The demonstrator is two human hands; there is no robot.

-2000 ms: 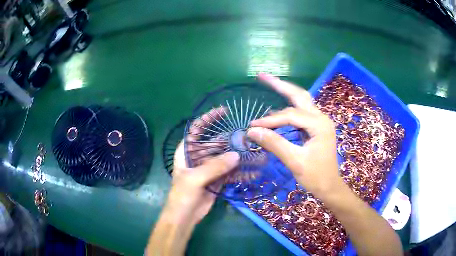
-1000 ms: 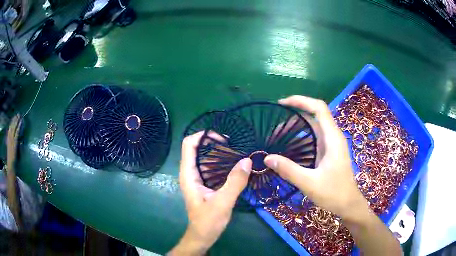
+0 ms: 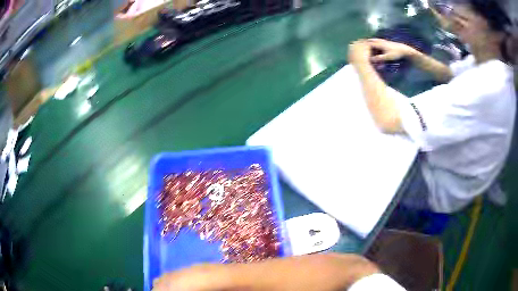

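A blue parts bin point(image 3: 151, 221) stands low in the middle, in front of me. Many shiny copper trim rings point(image 3: 218, 207) lie in it, blurred together, with bare blue bottom showing at the lower left. My right forearm point(image 3: 267, 274) crosses the bottom of the picture over the bin's near side, with a white sleeve edge at its right end. My right hand is cut off by the bottom edge. My left hand is not in view. The grille held earlier is out of view.
A white board point(image 3: 341, 148) lies right of the bin. A white oval part point(image 3: 312, 233) touches the bin's right side. A person in a white shirt point(image 3: 466, 125) sits at the right, hands point(image 3: 380, 51) at a dark part. Dark parts point(image 3: 187, 25) lie across the far bench point(image 3: 210, 108).
The view has swung to the right. The bin now shows at the centre, and the neighbour and whole white board have come in. Both hands, the held grille and the ringed grilles have left the picture.
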